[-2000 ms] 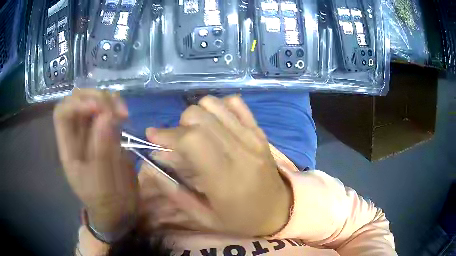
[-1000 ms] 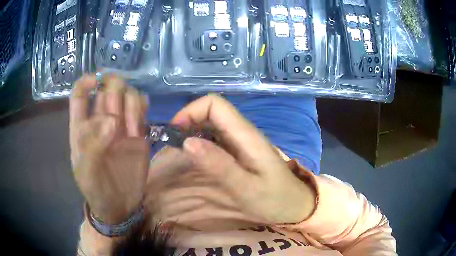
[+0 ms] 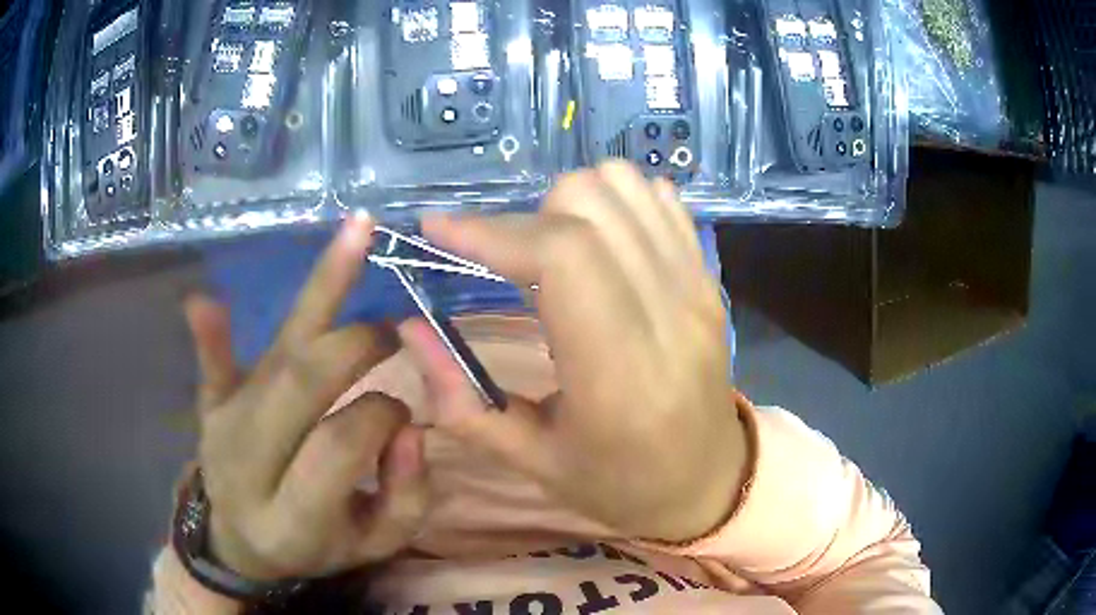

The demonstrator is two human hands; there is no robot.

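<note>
The shiny metal nail clippers (image 3: 447,315) are spread in a narrow V over the lap. My right hand (image 3: 613,360) holds them between thumb and fingers, with the jaws pointing left. My left hand (image 3: 301,469) holds nothing. One raised fingertip of it is at the jaws; its other fingers are partly curled or spread. Whether the jaws touch the nail is too small to tell. The palm side of my right hand is hidden.
A clear blister tray (image 3: 481,198) at the bench edge holds dark device housings (image 3: 451,78) in pockets. A bag of small gold-yellow parts (image 3: 955,60) lies at the upper right. An open brown cardboard box (image 3: 949,270) stands beside my legs at the right.
My right hand now holds the clippers spread in a V again, higher up than two seconds ago. My left hand has gone from flat and open to one finger raised at the jaws.
</note>
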